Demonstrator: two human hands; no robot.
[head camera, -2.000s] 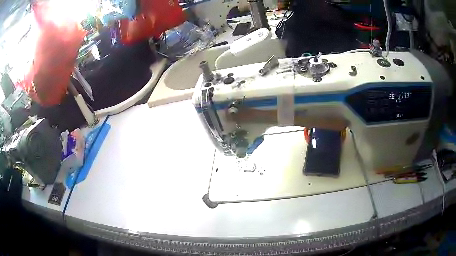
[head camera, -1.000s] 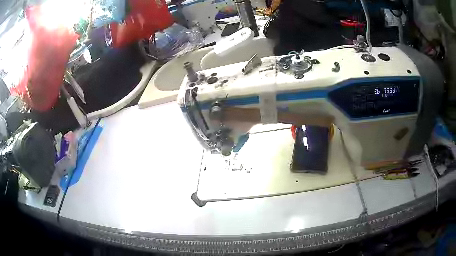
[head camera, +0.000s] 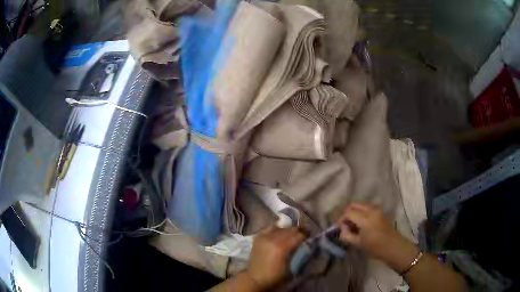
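A large bundle of folded beige-brown cut pieces (head camera: 296, 131) lies beside the machine table, with a blue cloth (head camera: 199, 114) over its left side and a tie of cloth around it. My left hand (head camera: 276, 254) and my right hand (head camera: 370, 231) are at the lower part of the bundle, close together. Both hold a small grey-blue strip or piece (head camera: 328, 242) between them. Its exact shape is blurred, and the fingertips of my left hand are partly hidden. White pieces (head camera: 279, 205) show just above my left hand.
The machine table's edge with a ruler (head camera: 108, 171) runs down the left. A dark smartphone (head camera: 21, 234), pens (head camera: 67, 151) and cords lie there. A red basket-like object (head camera: 495, 100) and a metal rail (head camera: 479, 179) are at the right.
The view has swung right, from the sewing machine and table to the cloth bundle beside them. Both hands have come into view, holding a small piece.
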